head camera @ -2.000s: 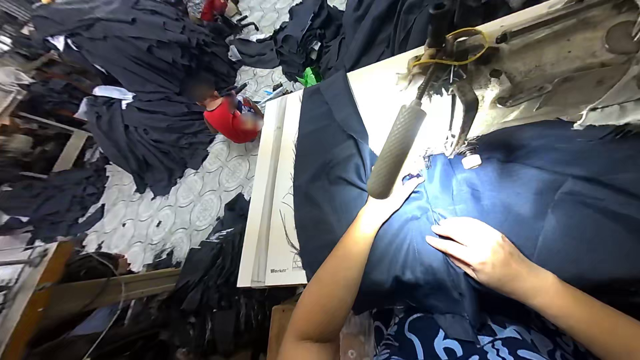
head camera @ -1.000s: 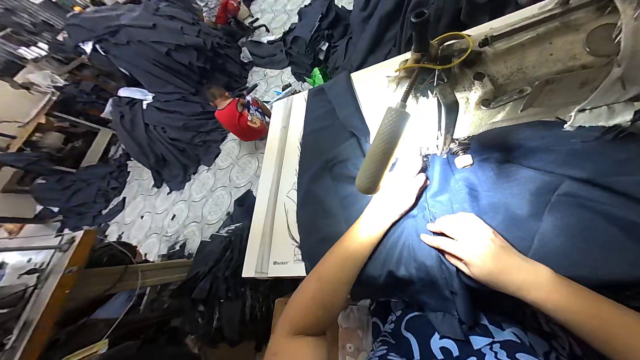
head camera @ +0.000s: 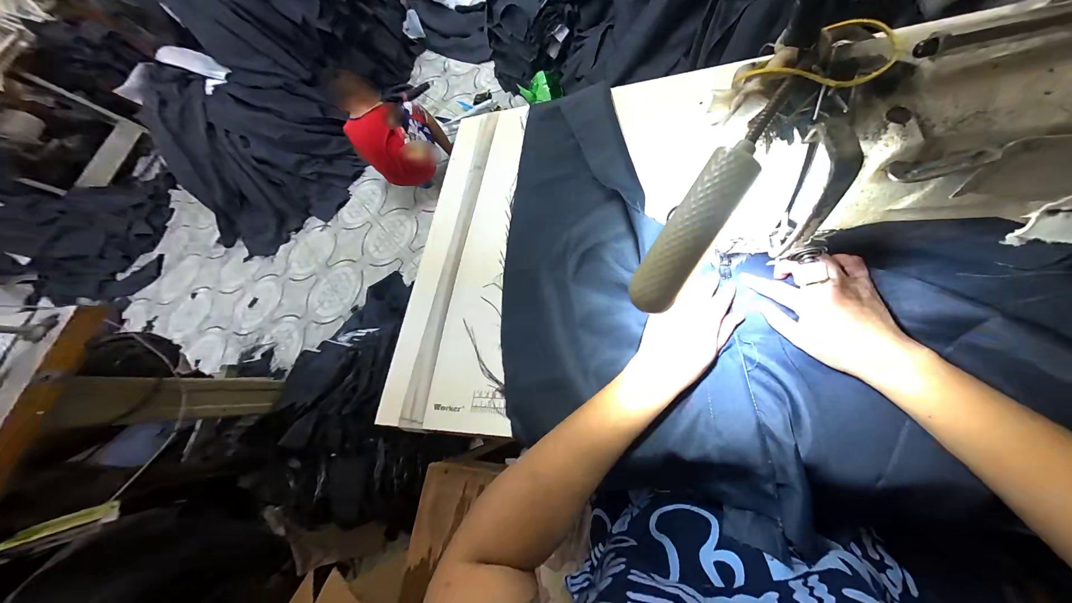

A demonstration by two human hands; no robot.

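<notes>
Dark navy fabric [head camera: 569,276] lies across a sewing machine's table and hangs over its front edge. My left hand [head camera: 691,322] rests on it beside the presser foot [head camera: 725,265], partly behind a lamp with a textured grey-green casing [head camera: 695,230]. Close to the needle area of the sewing machine [head camera: 946,126], my right hand [head camera: 825,310] touches the cloth with its fingers bent by a small metal part. Whether either hand pinches the cloth is unclear in the glare. A seam runs down the fabric below the hands.
The white tabletop [head camera: 456,276] has a printed ruler at its corner. Beyond its left edge, a person in a red top [head camera: 389,142] is low down by heaps of dark cloth [head camera: 260,126] on a patterned floor [head camera: 327,285]. A wooden beam [head camera: 193,398] stands lower left.
My right hand has moved up the fabric from the seam to the presser foot area, close to my left hand. The left hand stays beside the foot.
</notes>
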